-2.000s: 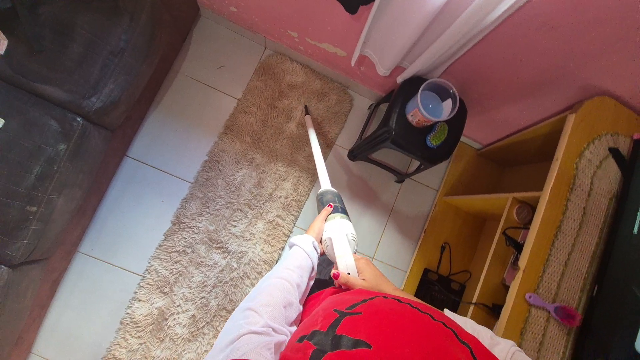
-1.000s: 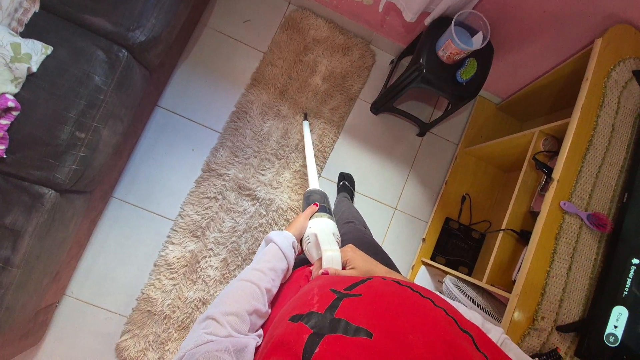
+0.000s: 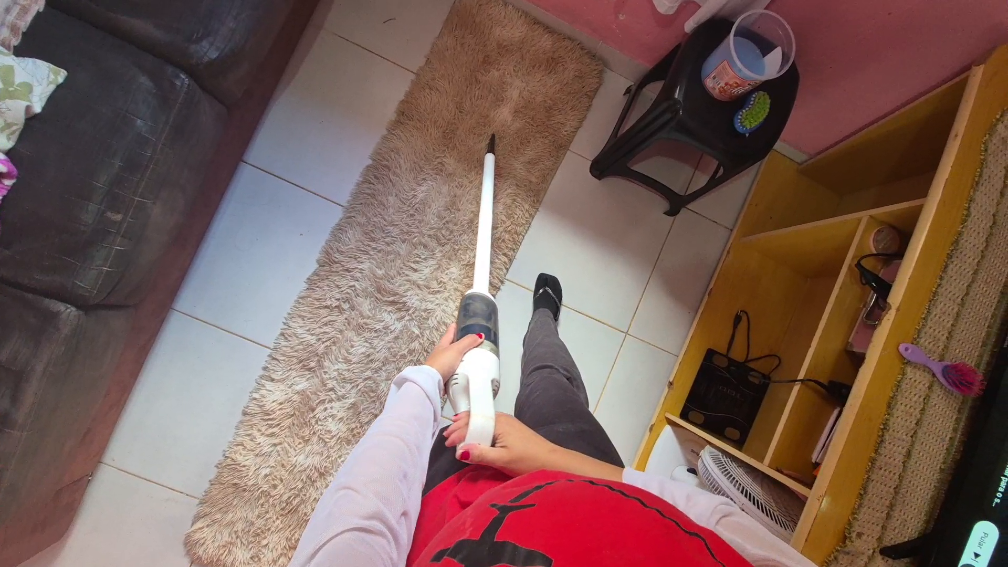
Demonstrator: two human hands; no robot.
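A white handheld stick vacuum cleaner (image 3: 477,370) with a dark, see-through dust cup points away from my body. My right hand (image 3: 504,442) is closed around its rear handle. Near the dust cup, my left hand (image 3: 457,352) holds the vacuum's body from the left side. The long white tube (image 3: 484,220) ends in a narrow black nozzle (image 3: 491,144) over the shaggy beige rug (image 3: 378,291). Whether the nozzle touches the pile, I cannot tell.
A dark leather sofa (image 3: 102,173) lines the left. At upper right, a black plastic stool (image 3: 677,118) holds a clear bucket (image 3: 748,59) and a green-bristled brush (image 3: 752,113). A wooden cabinet (image 3: 850,236) and a standing fan (image 3: 744,480) are at right. My foot (image 3: 547,294) rests on white tiles.
A leg and foot have come into view right of the vacuum, absent two seconds ago. Both hands keep their hold on the vacuum. The view has shifted, showing more of the sofa.
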